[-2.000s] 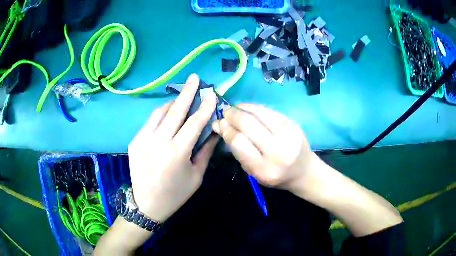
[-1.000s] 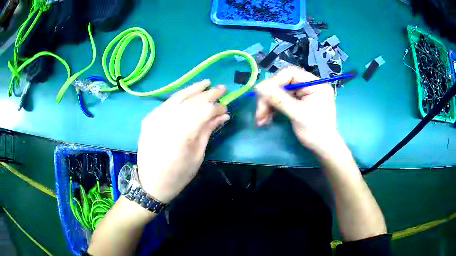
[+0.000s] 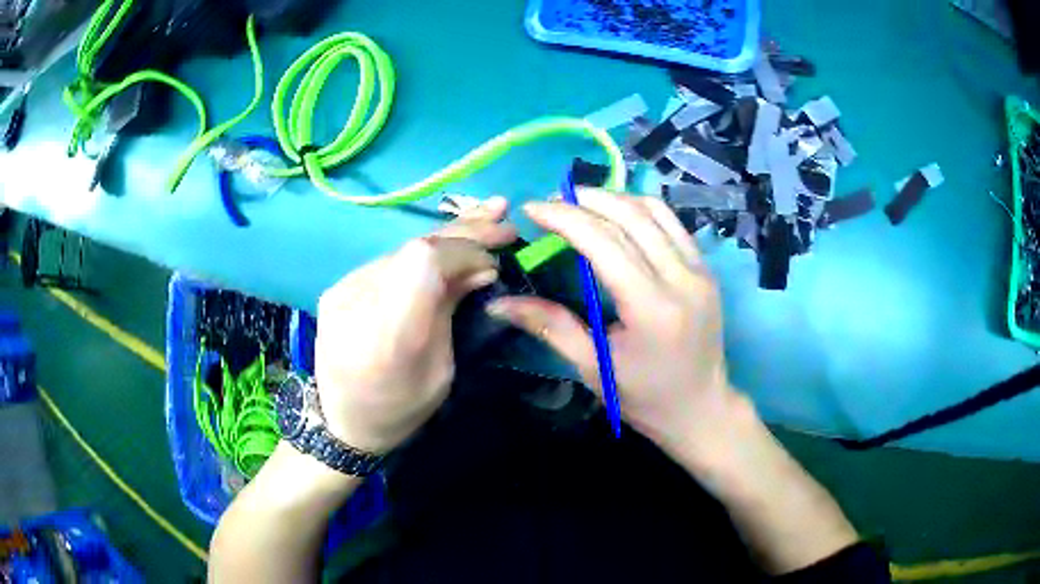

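The black box (image 3: 502, 308) is mostly hidden between my hands at the bench's front edge. The lime-green flat cable (image 3: 490, 163) curves from its coil at the upper left and bends down to the box behind my right hand. My left hand (image 3: 393, 331) holds the box from the left. My right hand (image 3: 650, 308) has its fingers at the box's right side and holds a slim blue pointed rod (image 3: 596, 319) across the palm. A small grey-white strip (image 3: 460, 204) shows by my left fingertips. Fine detail between the fingers is blurred.
Grey-black strips (image 3: 758, 160) lie in a pile on the mat, below a blue tray of small black parts (image 3: 650, 48). Blue-handled pliers (image 3: 232, 194) lie left. A blue crate (image 3: 183, 411) stands below left. A green tray (image 3: 1015, 228) and black cord (image 3: 958, 407) are at right.
My right hand has come back from the right to the box, and the blue rod has turned from pointing sideways to nearly upright. The view has shifted, with bench items moved right.
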